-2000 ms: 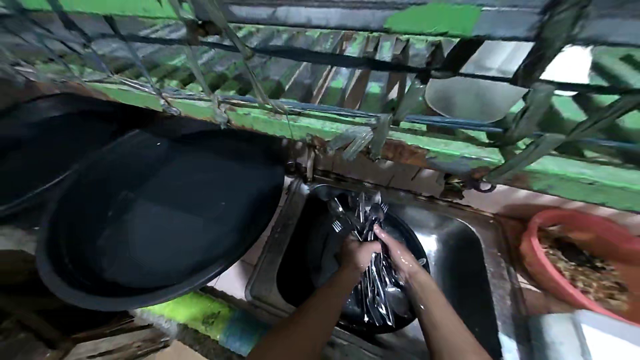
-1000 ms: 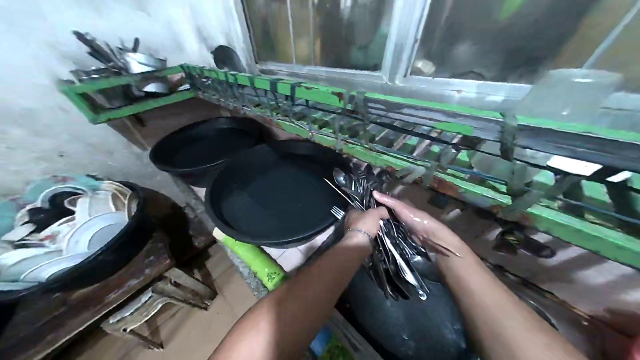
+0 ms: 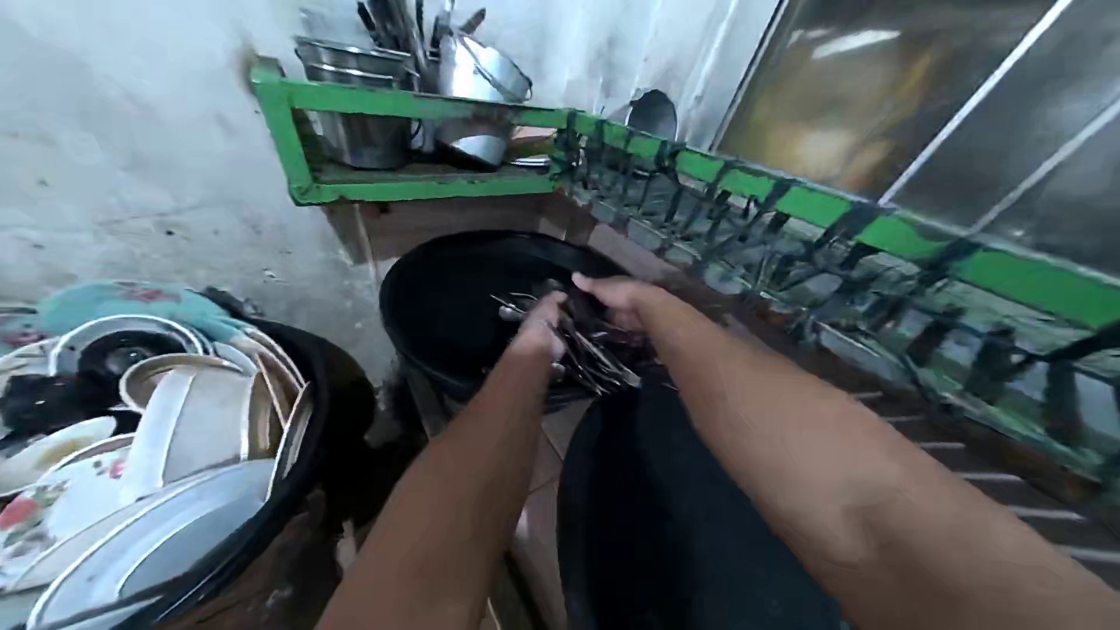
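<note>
A bundle of metal cutlery (image 3: pixel 591 350) is held between my two hands over the right side of the far black basin (image 3: pixel 437 324). My left hand (image 3: pixel 544 328) presses on the bundle's left side, and my right hand (image 3: pixel 617 302) is around its upper right side. Handles and tips poke out at both ends; single pieces are blurred. Nearer to me stands a second black basin (image 3: pixel 682 516), partly under my right forearm. Whether the bundle touches the far basin cannot be told.
At the left, a black tub (image 3: pixel 328 429) is piled with plates and bowls (image 3: pixel 197 420). A green shelf (image 3: pixel 420 188) in the corner carries metal pots (image 3: pixel 363 122) and utensils. A green dish rack (image 3: pixel 814 210) runs along the wall below the window, close to my right arm.
The cutlery bundle, held over the sink two seconds ago, has moved left with both hands to the far basin. The view has swung strongly left.
</note>
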